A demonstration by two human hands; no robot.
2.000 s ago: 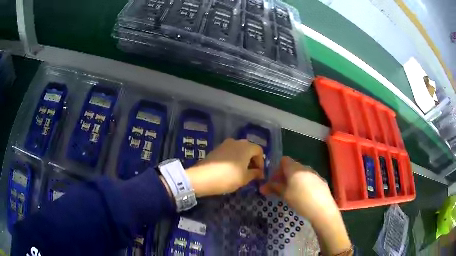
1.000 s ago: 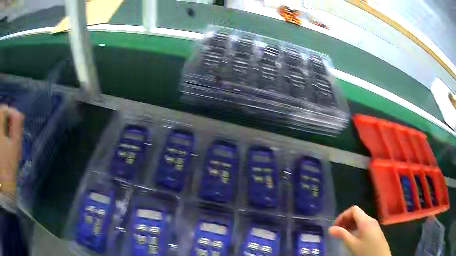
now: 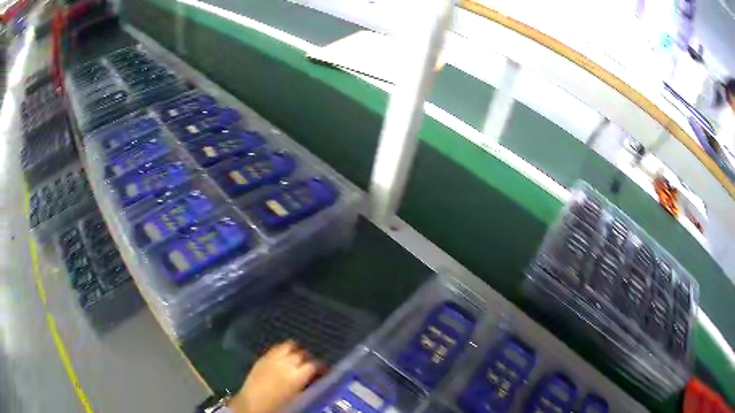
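My left hand [image 3: 282, 373] is at the bottom edge, blurred, between a translucent dimpled small-parts tray [image 3: 302, 323] and the left edge of the clear blister tray [image 3: 475, 300]. Its fingertips are hard to see, so I cannot tell if it grips either tray. Blue phone housings [image 3: 439, 343] lie in the blister tray's pockets, which the bottom edge cuts off. My right hand is out of view.
A tall clear stack of trays with blue housings [image 3: 205, 250] stands at the left, with dark-housing trays [image 3: 129, 77] behind it. Another stack with black housings [image 3: 620, 270] is at the right. A white post [image 3: 407, 105] rises behind. A red bin corner [image 3: 705, 401] shows.
The view has swung left, so the phone tray now sits lower right and the left stack is fully seen. My left hand is now beside the dimpled tray; my right hand has left view.
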